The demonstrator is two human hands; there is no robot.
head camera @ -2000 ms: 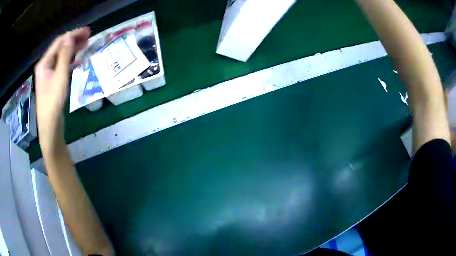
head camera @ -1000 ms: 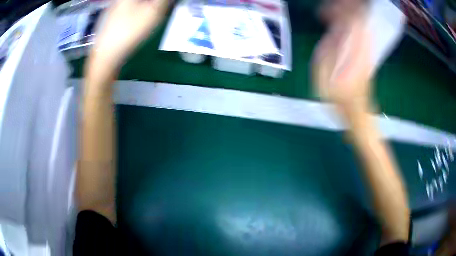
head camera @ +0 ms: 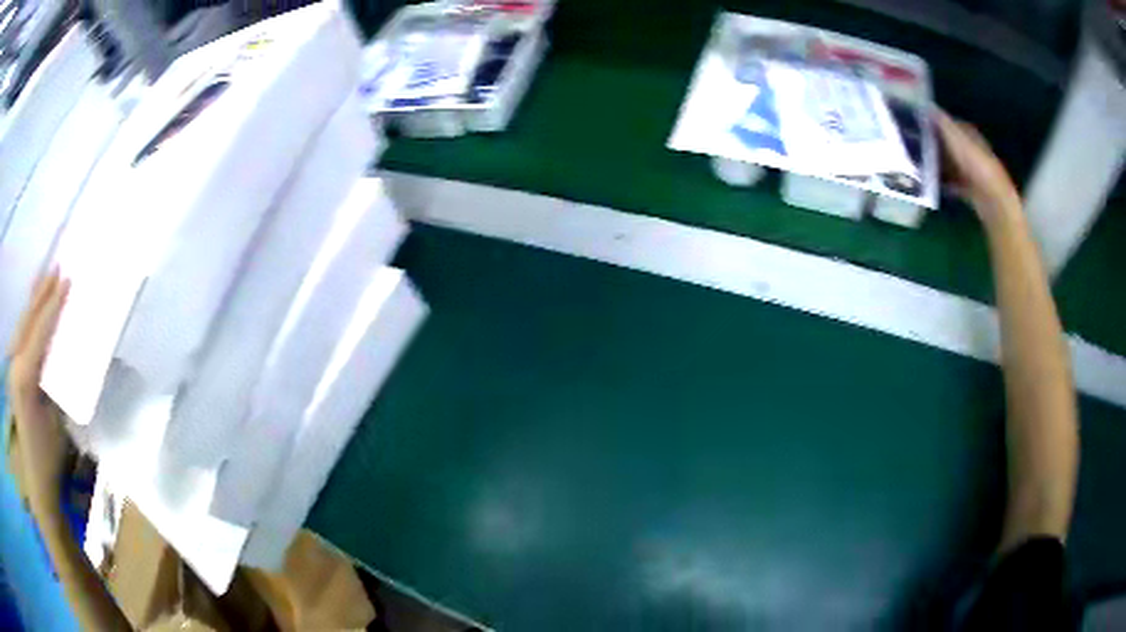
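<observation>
White retail boxes (head camera: pixel 235 235) stand in an overlapping stack at the left; one shows a dark oval picture. My left hand (head camera: pixel 40 321) is at the outer left edge of a box, fingers on its side; whether it grips is unclear. A filled inner tray (head camera: pixel 729 161) lies on the belt at upper right, with a white leaflet (head camera: pixel 846 120), a blue-and-white sheet (head camera: pixel 759 109) and dark parts on it. My right hand (head camera: pixel 969 158) is at the tray's right end, its fingertips partly hidden behind the edge.
Another filled tray (head camera: pixel 451 117) lies on the green belt (head camera: pixel 617 136) beside the stack. A long white rail (head camera: pixel 617 235) separates the belt from the glossy green worktop (head camera: pixel 692 432). Brown cartons (head camera: pixel 303 586) are below the stack. A white strip (head camera: pixel 1087 148) rises at the far right.
The view has swung left. My left hand has moved from above the belt to the box stack. My right hand has left the white box and is now at the tray's right end.
</observation>
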